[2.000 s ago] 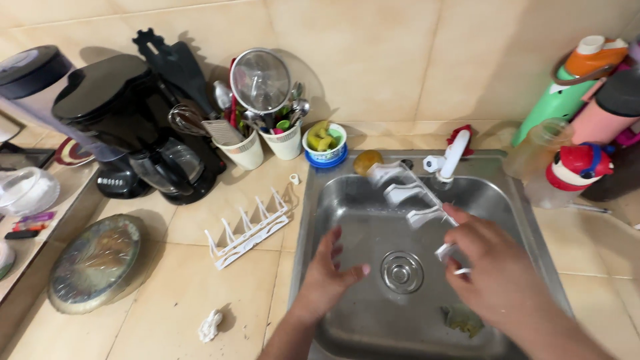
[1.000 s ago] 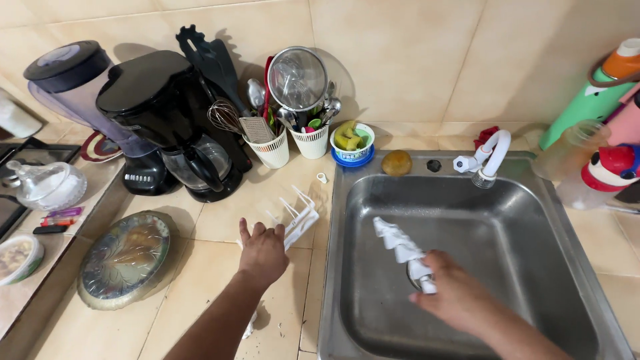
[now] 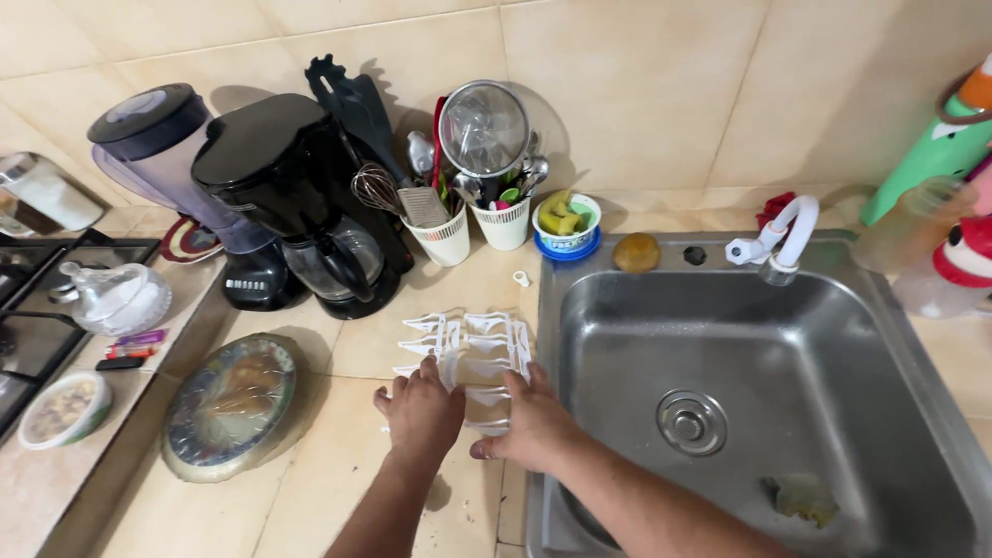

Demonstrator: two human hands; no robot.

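Note:
Two white plastic rack pieces with rows of prongs lie side by side on the tiled counter, left of the sink. On the near end of the left rack piece (image 3: 440, 341) rests my left hand (image 3: 422, 407), fingers spread, hiding part of it. My right hand (image 3: 535, 418) touches the near right side of the right rack piece (image 3: 492, 341), its fingertips on the edge and its thumb apart. Whether either hand grips its piece cannot be told. A small white plastic ring piece (image 3: 521, 277) lies behind the racks.
A steel sink (image 3: 550, 325) with a white faucet (image 3: 794, 225) is at right. Behind stand utensil cups (image 3: 443, 242), a tub with a sponge (image 3: 568, 225) and a coffee maker (image 3: 271, 170). A plastic-covered plate (image 3: 232, 399) lies left, near a blender (image 3: 167, 147) and stove (image 3: 46, 310).
My right hand has brought its white rack piece from over the sink onto the counter beside the other. My left hand has moved from near the sink to the left rack piece.

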